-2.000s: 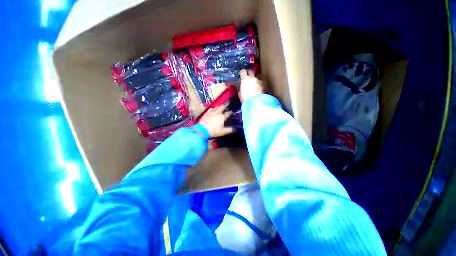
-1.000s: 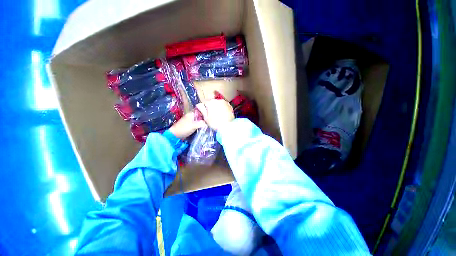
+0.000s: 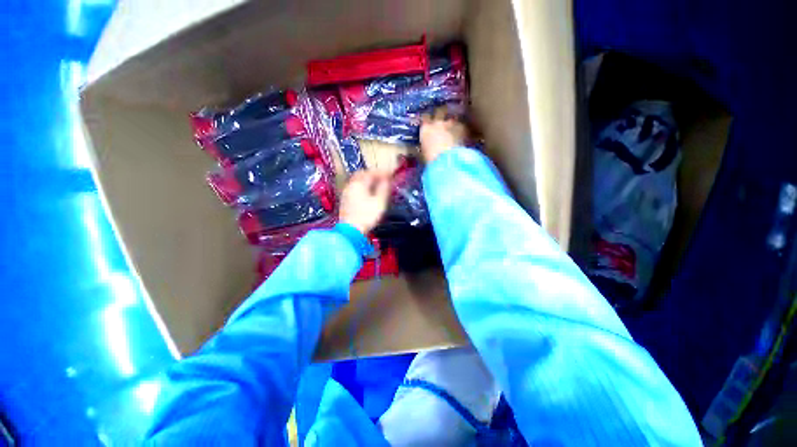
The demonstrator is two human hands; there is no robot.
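A deep open brown carton (image 3: 144, 201) holds several red-and-black handle shells (image 3: 271, 170) in clear poly bags, lying in a left column and an upper right group. A bare red shell (image 3: 367, 66) lies across the top. My right hand (image 3: 444, 135) is at the lower edge of the upper right bagged shells. My left hand (image 3: 365, 199) is beside a bagged dark shell (image 3: 406, 196) at the carton's middle. Both hands are bare and slightly blurred; whether either grips a bag cannot be told. A red piece (image 3: 376, 264) shows below my left wrist.
A second open carton (image 3: 706, 148) stands at the right with a white printed bag (image 3: 640, 188) in it. Blue floor (image 3: 52, 262) shows at the left. My legs are at the carton's near edge.
My hands were together on a crumpled clear bag and are now apart, the right one farther up and right. A bagged shell now shows between them. The view has shifted slightly.
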